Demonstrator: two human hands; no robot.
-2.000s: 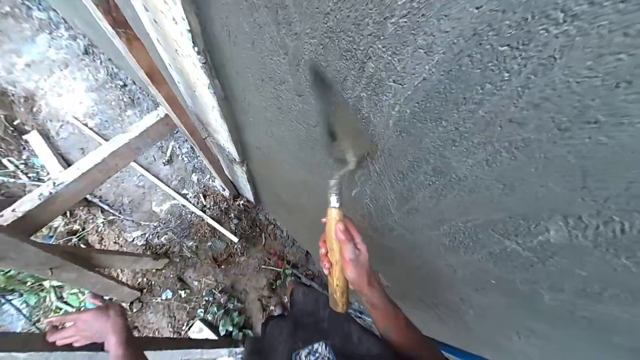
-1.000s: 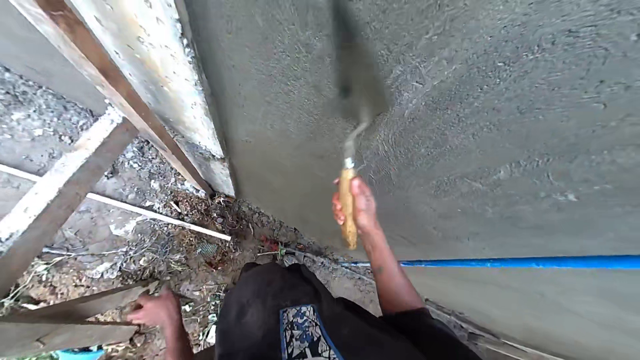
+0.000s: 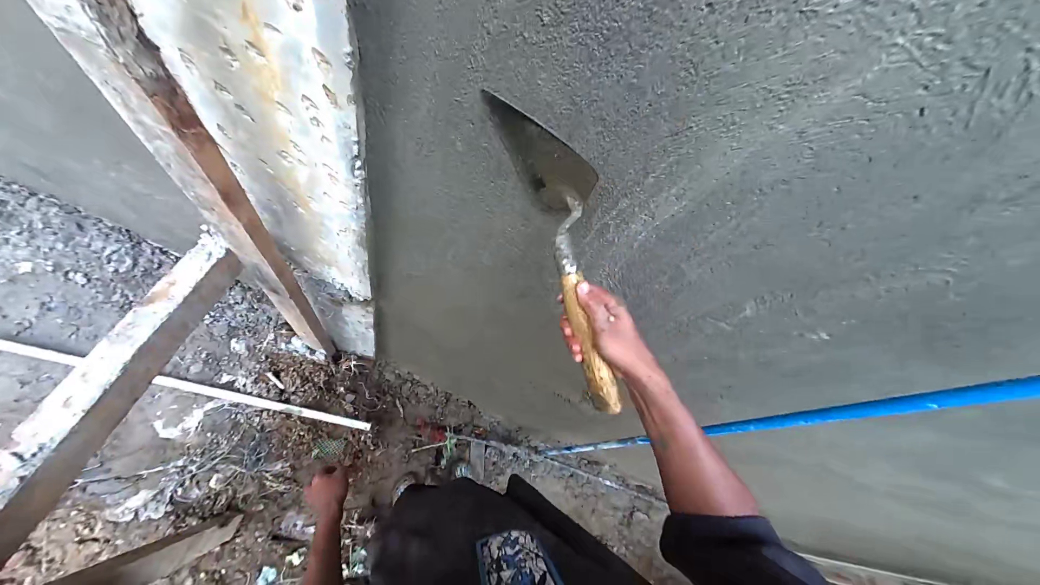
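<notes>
My right hand [image 3: 605,329] is closed around the wooden handle of a pointed masonry trowel [image 3: 548,158]. The trowel's steel blade lies at or against the grey plastered wall [image 3: 731,244], its tip toward the upper left; whether it touches cannot be told. Around the blade the plaster is smooth at lower left and rougher toward the upper right. Low in the view, my left hand [image 3: 327,490] hangs over the littered ground, seen from its back with the fingers mostly hidden, and nothing shows in it.
A pale, pitted column [image 3: 276,122] stands left of the wall, with a wooden post [image 3: 215,166] before it and a slanting timber [image 3: 122,374]. A thin white rod [image 3: 260,400] lies low at left. A blue pipe [image 3: 877,408] crosses the wall's lower part. A loose board [image 3: 162,556] is at bottom left.
My left hand has come away from the timber at lower left, where it rested earlier. My right hand still holds the trowel, its blade now turned more to the left. The view has shifted.
</notes>
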